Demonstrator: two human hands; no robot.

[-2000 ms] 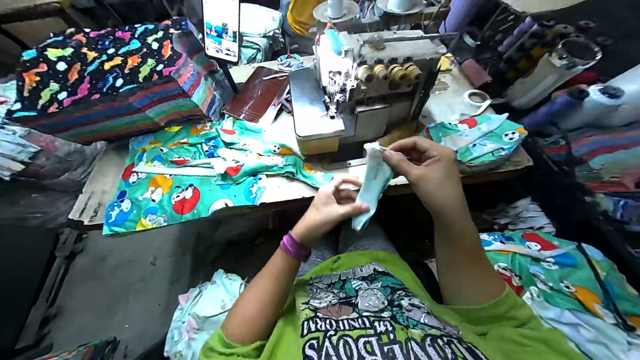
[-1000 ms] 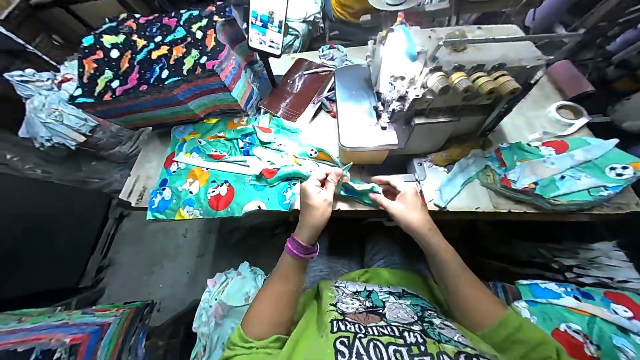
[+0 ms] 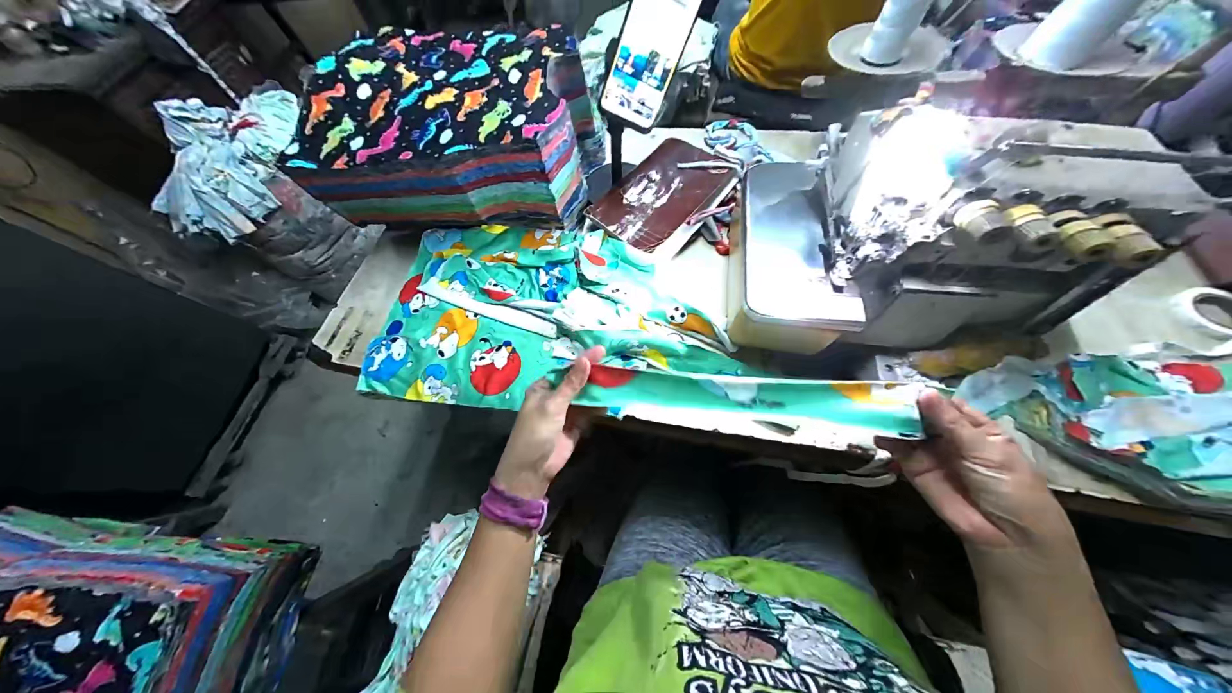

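Observation:
A green printed fabric strip (image 3: 751, 397) is stretched across the front edge of the table. My left hand (image 3: 549, 423) pinches its left end, a purple band around the wrist. Its right end is between the thumb and fingers of my right hand (image 3: 972, 462). Behind and left of the strip, green printed fabric (image 3: 491, 356) lies spread and bunched on the table, with a narrow white strip on top. The sewing machine (image 3: 905, 221), with several thread-tension dials, stands just beyond my right hand. Glare hides its needle area.
A folded stack of dinosaur-print fabric (image 3: 433, 106) stands at the back left. Near it are a maroon notebook (image 3: 664, 192) and a phone on a stand (image 3: 647, 63). More green fabric pieces (image 3: 1136, 414) and a tape roll (image 3: 1208, 310) lie right. Another fabric stack (image 3: 106, 606) is at lower left.
Two seconds ago my hands held a small pale piece up before the machine. One second ago they were close together over bunched green fabric. They are now wide apart, the strip stretched between them.

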